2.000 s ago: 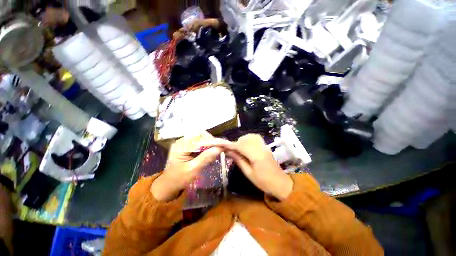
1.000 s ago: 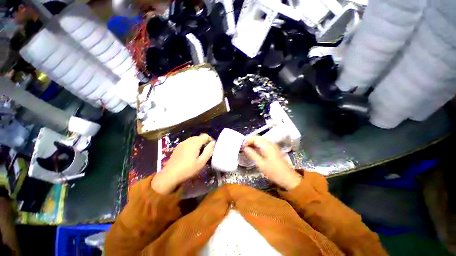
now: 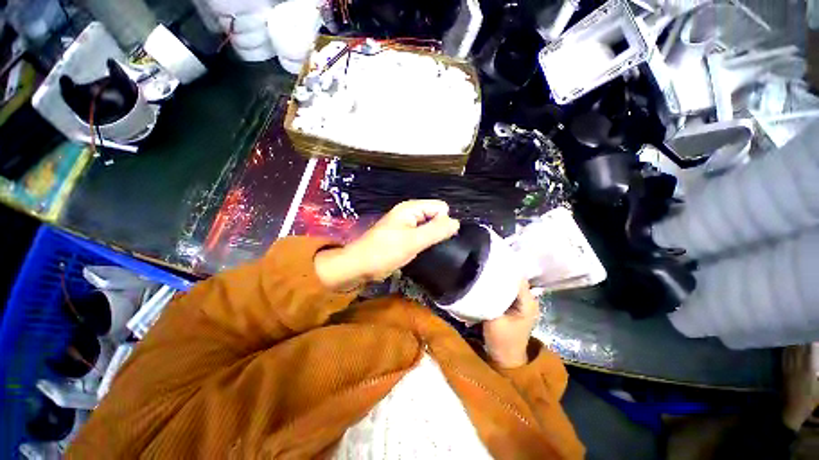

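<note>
A white round housing (image 3: 491,286) with a black inner shell (image 3: 453,260) in it lies tilted in front of me, its open end toward the left. A white bracket plate (image 3: 566,252) is at its right side, and they appear joined. My right hand (image 3: 510,332) grips the housing from below, its fingers partly hidden behind it. My left hand (image 3: 400,238) is at the upper left edge of the black shell, thumb and fingertips close together. Whether a small part is between these fingertips cannot be told.
The carton of small white fittings (image 3: 382,160) stands ahead, with loose screws (image 3: 539,166) to its right. Black shells (image 3: 606,175) and brackets (image 3: 597,49) are piled behind. White housing stacks (image 3: 754,260) lean at right. A part-assembled unit (image 3: 135,117) is at left, a blue crate (image 3: 31,260) lower left.
The white housing is now with the bracket and shows a black shell inside. My right hand has moved below it, my left hand to the shell's edge. The view has shifted, showing more of the crate.
</note>
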